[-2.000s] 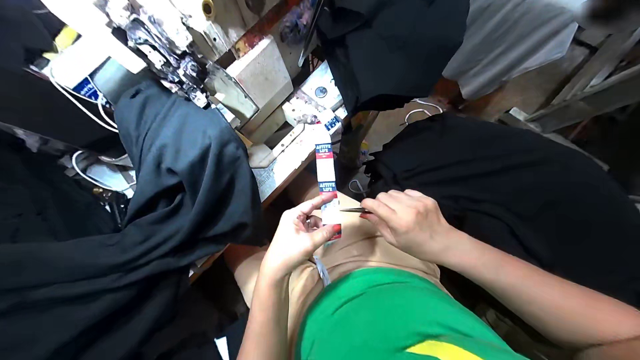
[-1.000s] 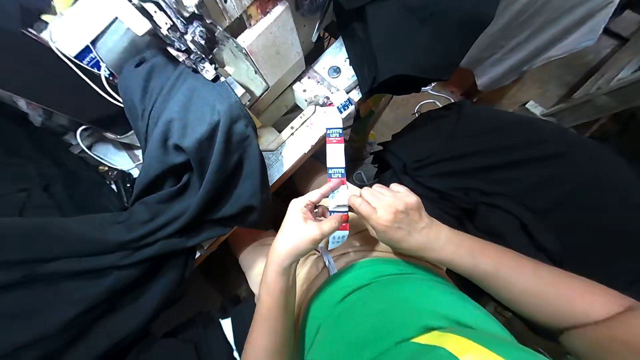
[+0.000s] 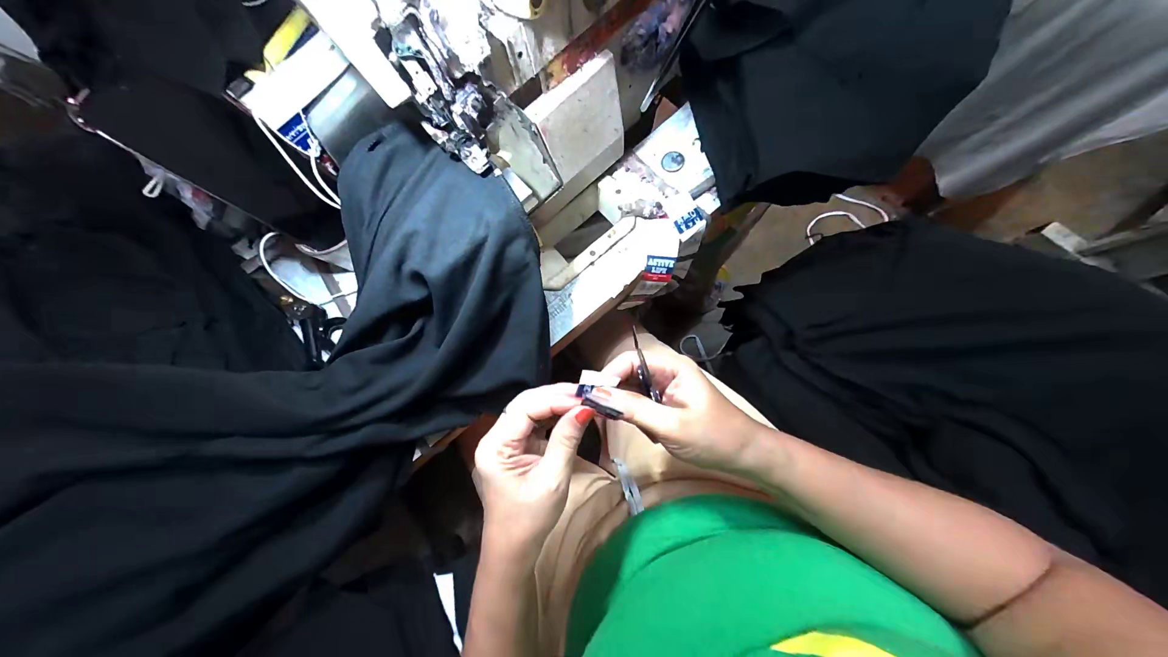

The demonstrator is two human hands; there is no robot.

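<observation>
My left hand [image 3: 534, 456] pinches one edge of a small folded label [image 3: 585, 391] between thumb and fingertips. On the label's other side, my right hand [image 3: 689, 411] grips it and also holds a dark, pointed metal tool [image 3: 644, 370], perhaps thread snips or tweezers, with its tip pointing up and away. A strip of printed labels [image 3: 659, 265], white with blue and red blocks, hangs over the edge of the sewing machine bed beyond my hands.
An industrial sewing machine [image 3: 575, 128] stands ahead, its table edge slanting toward my lap. Dark fabric [image 3: 438, 274] drapes over the left side. More dark cloth [image 3: 931, 365] lies at the right, and another dark piece [image 3: 839, 91] hangs at the upper right.
The long label strip that ran down into my hands now ends at the machine bed, and a small separate piece is between my fingers. The pointed tool now points away from me.
</observation>
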